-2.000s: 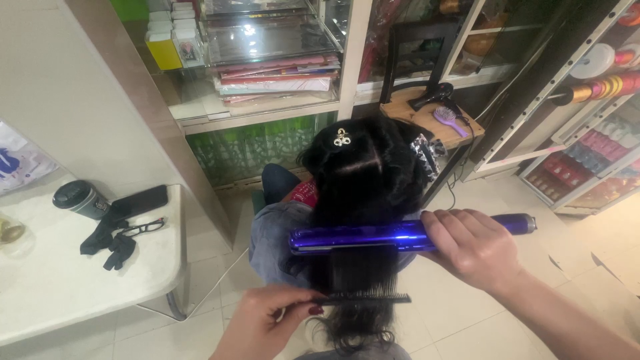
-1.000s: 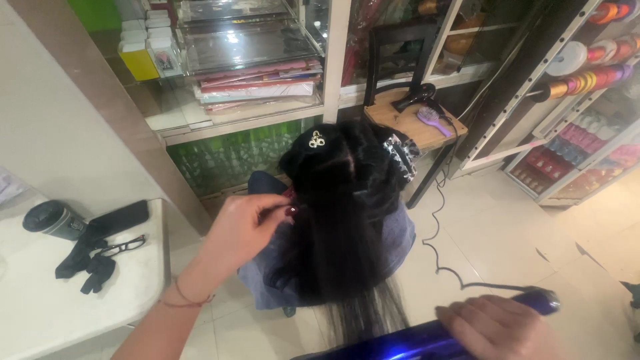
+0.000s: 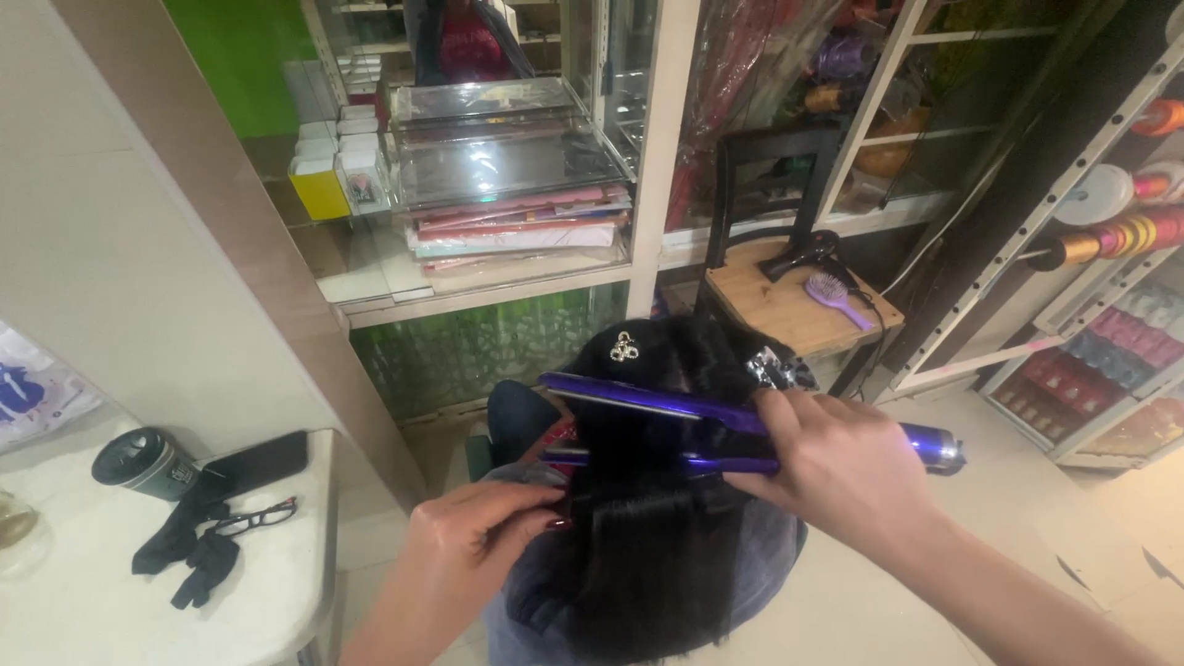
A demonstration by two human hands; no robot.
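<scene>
My right hand (image 3: 823, 453) grips a purple hair straightener (image 3: 657, 403), whose two plates stand apart with a section of long black hair (image 3: 666, 564) between them. Just below the plates, my left hand (image 3: 490, 536) holds a black comb (image 3: 638, 504) at its left end; the comb lies across the hair and is hard to make out against it. The hair belongs to a seated person seen from behind and above. A pearly hair clip (image 3: 624, 347) sits on the crown, and a black-and-white patterned hair accessory (image 3: 770, 368) is at the right of the head.
At left, a white table (image 3: 83, 610) holds a lidded cup (image 3: 146, 462), a phone (image 3: 264, 462), glasses (image 3: 254, 518) and black cloth. Behind the head, a wooden chair (image 3: 768, 296) bears a hair dryer (image 3: 800, 256) and purple hairbrush (image 3: 835, 301). Glass shelves and a ribbon rack (image 3: 1101, 239) stand beyond.
The straightener has moved up from the lower edge to the upper hair, its plates now around a section. My left hand is lower against the head than one second ago, with the comb across the hair.
</scene>
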